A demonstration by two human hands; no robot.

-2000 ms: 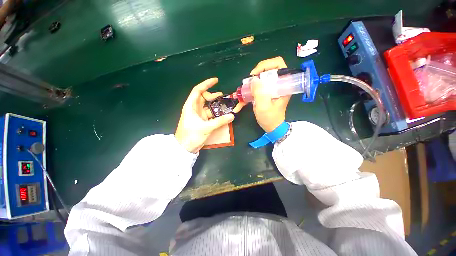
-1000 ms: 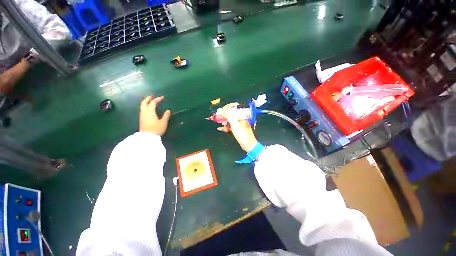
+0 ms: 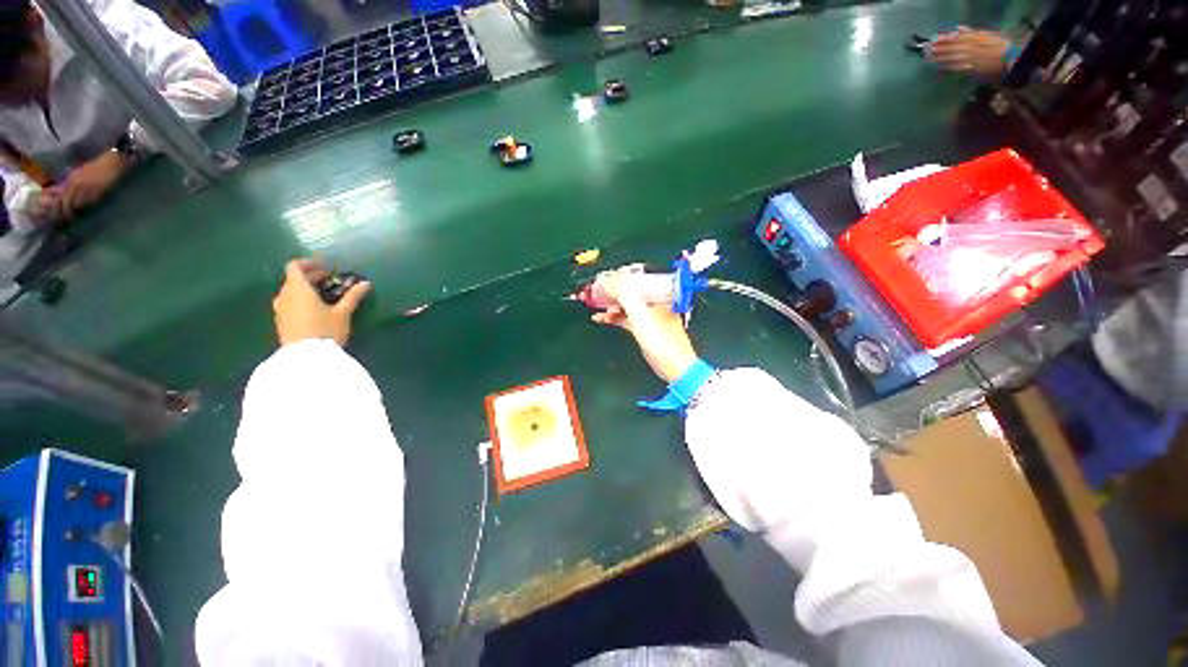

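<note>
My left hand (image 3: 313, 305) is at the left on the green surface, with thumb and fingers around a small black workpiece (image 3: 341, 284). My right hand (image 3: 641, 310) holds the dispensing syringe (image 3: 662, 288) near the centre. Its reddish tip points left, and its blue adapter (image 3: 691, 280) joins a clear hose at the rear. The pale square fixture pad (image 3: 537, 434) with an orange-brown border lies between my forearms, nothing on it, a thin cable at its left side.
More black workpieces (image 3: 512, 153) lie spaced along the far surface near a black compartment tray (image 3: 365, 78). The dispenser controller (image 3: 834, 293) and red bin (image 3: 971, 248) stand right, a blue control unit (image 3: 65, 560) left. Other workers' hands (image 3: 971, 51) show far right and far left.
My left hand has gone from empty to grasping a black workpiece further left. Earlier it held a workpiece at the syringe tip above the pad. My right hand still holds the syringe.
</note>
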